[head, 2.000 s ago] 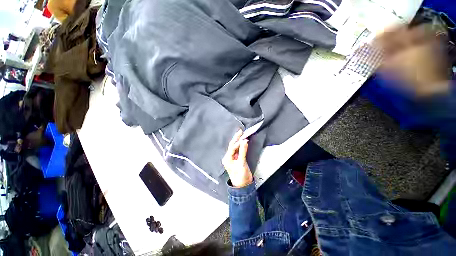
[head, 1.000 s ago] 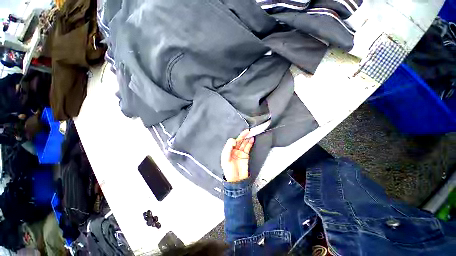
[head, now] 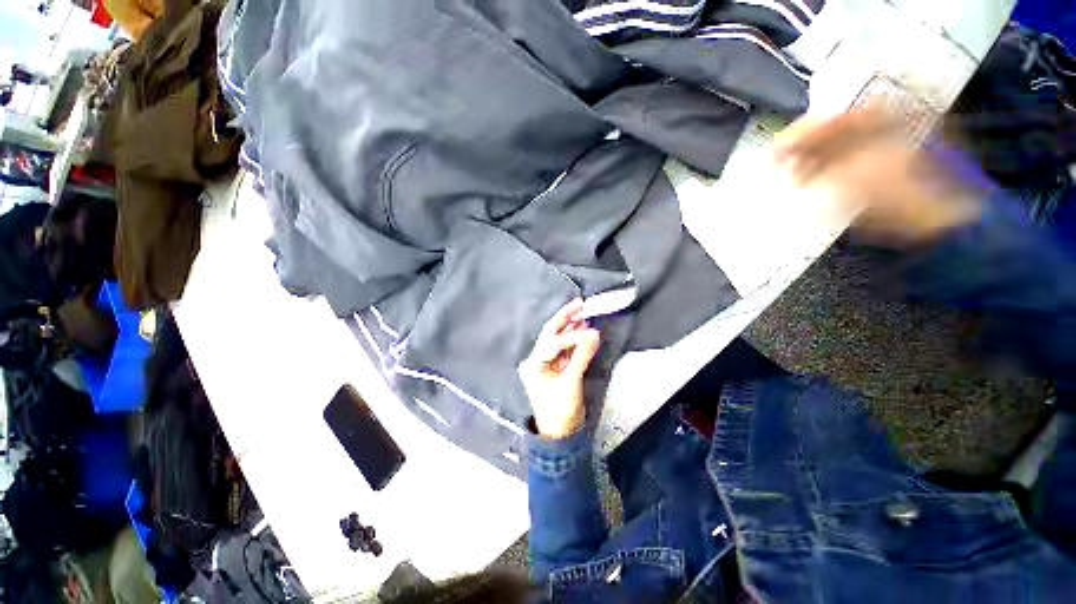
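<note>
A large grey garment (head: 389,142) with white stripes lies heaped on the white table (head: 254,389). My left hand (head: 561,360) pinches the garment's edge by a narrow white strip (head: 608,302) near the table's front edge. A flat grey panel (head: 478,295) lies just left of and above these fingers. My right hand (head: 873,177) is raised away from the garment at the upper right, strongly blurred. I cannot tell whether it holds anything, and no needle or thread can be made out.
A black phone (head: 363,437) and a cluster of small black pieces (head: 360,534) lie on the table at lower left. A checked piece (head: 885,104) lies at the far right, partly behind my right hand. Brown clothing (head: 165,177) and blue bins (head: 124,354) stand beyond the left edge.
My right hand, out of view a second ago, is back at the upper right. My left hand keeps its place at the garment edge, its fingers more curled in. The view has shifted slightly.
</note>
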